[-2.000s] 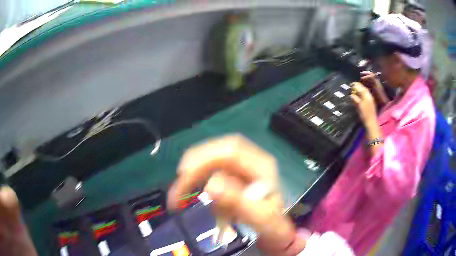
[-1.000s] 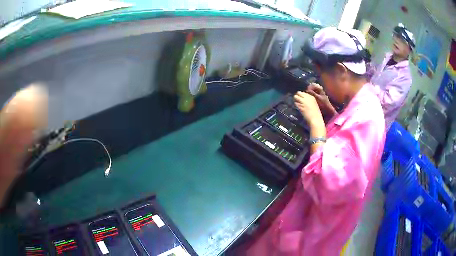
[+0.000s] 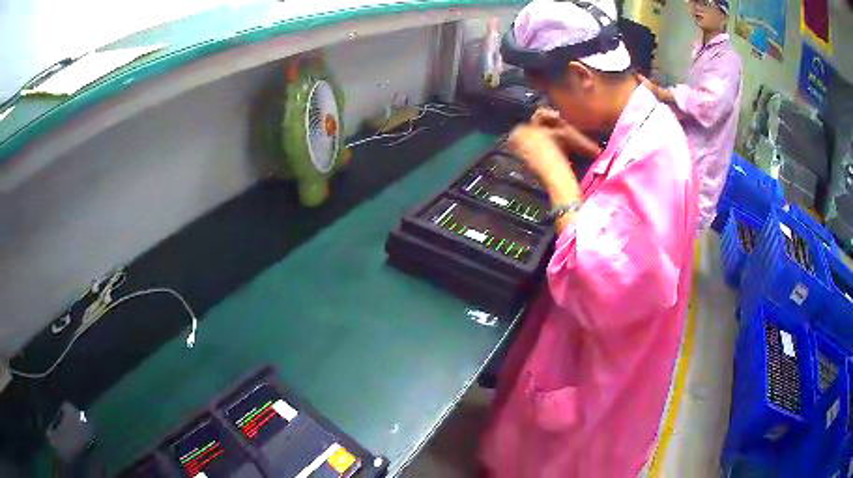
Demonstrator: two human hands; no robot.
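Observation:
Neither of my hands is in the picture. Nearest in front, a black phone tray lies at the bottom edge of the view, cut off by it. A smartphone in its right slot has a lit screen with green and red text lines, a white label and an orange block at its lower end. Another smartphone to its left shows similar green and red lines and is partly cut off.
A charging cable lies behind the tray, with a dark pad at far left. Stacked trays stand before a pink-coated person. A green fan stands by the wall. Blue crates are at right.
Both hands have left the picture; a blurred one was at the left edge a second ago. The view has shifted right, and the tray's left phones are now out of view.

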